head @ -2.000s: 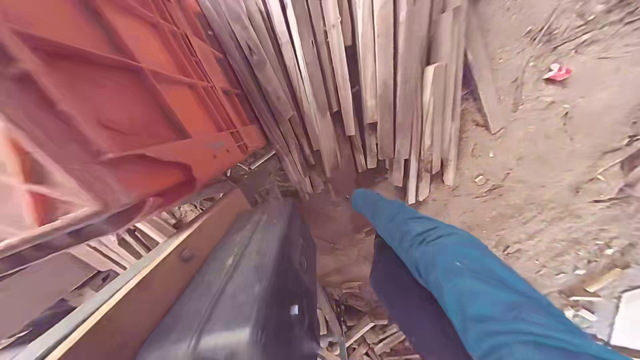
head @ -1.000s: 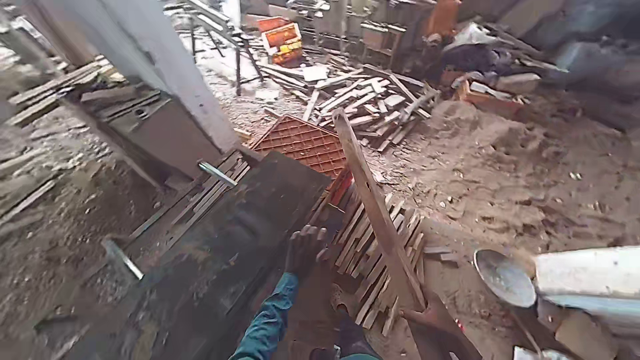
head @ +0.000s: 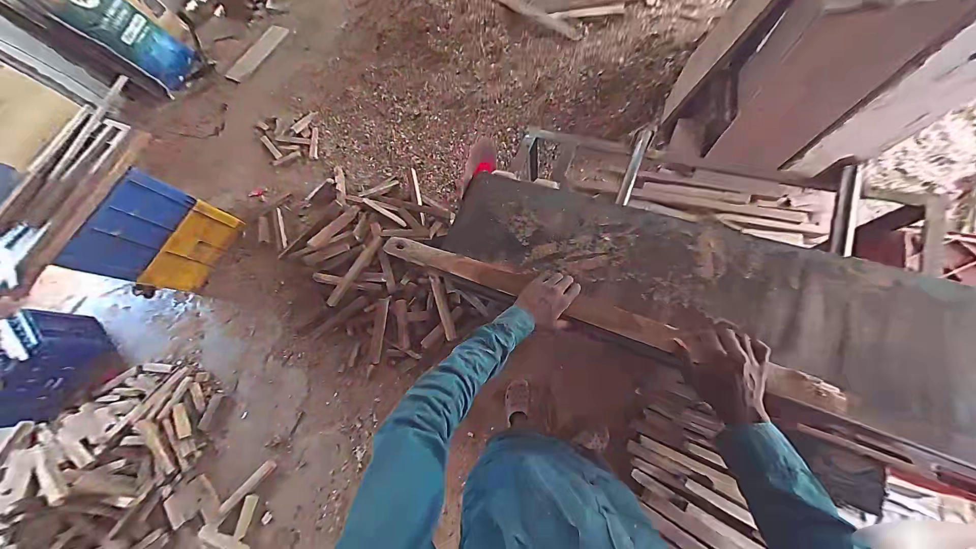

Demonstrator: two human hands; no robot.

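Note:
A long wooden plank [head: 633,324], with a hole near its rounded left end, lies along the near edge of a dark, worn tabletop [head: 877,320]. My left hand [head: 547,299] grips it left of its middle, fingers over the top. Farther right, my right hand [head: 724,370] rests over the same plank with its fingers curled on it; the thumb is hard to see. Sawdust and chips lie on the tabletop beyond the plank.
Short wood offcuts [head: 366,267] are heaped past the table's left end, and another heap [head: 84,473] lies at lower left. Stacked slats [head: 686,473] are below the near edge. A blue and yellow bin [head: 152,229] stands left. Metal bars [head: 633,168] rise behind the table.
The view has swung round strongly. A second ago my left hand was apart from the plank, which stood raised in my right hand; now the plank lies on the tabletop under both hands.

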